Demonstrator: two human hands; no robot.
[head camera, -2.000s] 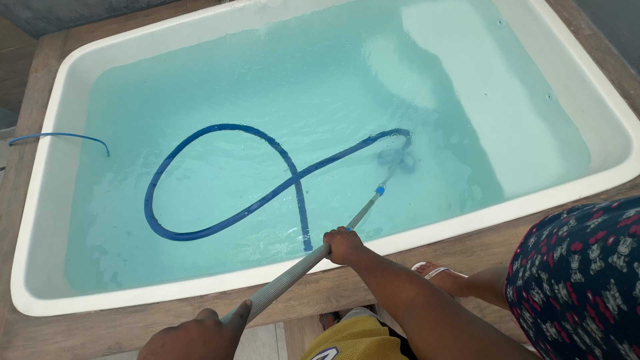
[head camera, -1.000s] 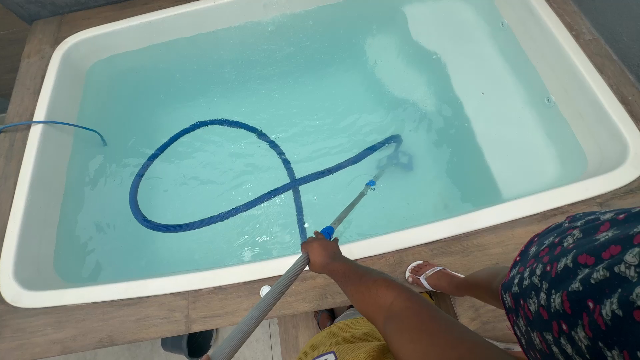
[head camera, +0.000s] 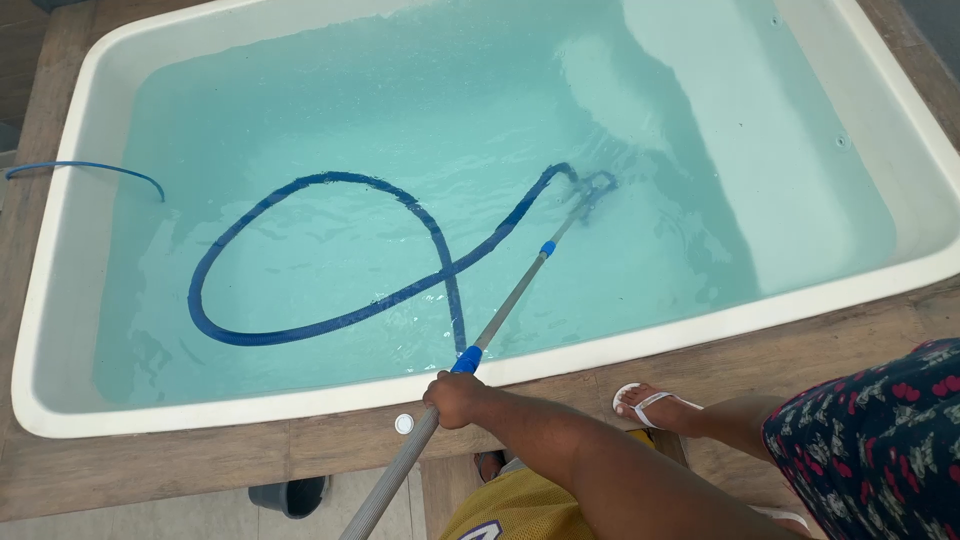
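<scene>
My right hand (head camera: 455, 397) is closed around the grey ribbed telescopic pole (head camera: 392, 475), just below its upper blue collar (head camera: 467, 360), over the near rim. My left hand is out of view, as is the pole's lower end. The pole slopes away into the water, past a second blue collar (head camera: 548, 248), to a blurred pool vacuum head (head camera: 596, 187) under the surface. A blue corrugated hose (head camera: 322, 328) runs from near that head, makes a large loop and crosses itself, ending from view by the near rim.
The pool's white rim (head camera: 225, 416) is set in a wood-look deck (head camera: 150, 465). A thin blue hose (head camera: 90, 164) hangs over the left rim. A round white fitting (head camera: 404, 424) lies beside my hand. Below stands a dark bucket (head camera: 289, 495). Another person's sandalled foot (head camera: 654, 407) is at the right.
My left hand was on the pole at the lower left two seconds ago and is now out of view. The upper blue collar now shows just beyond my right hand.
</scene>
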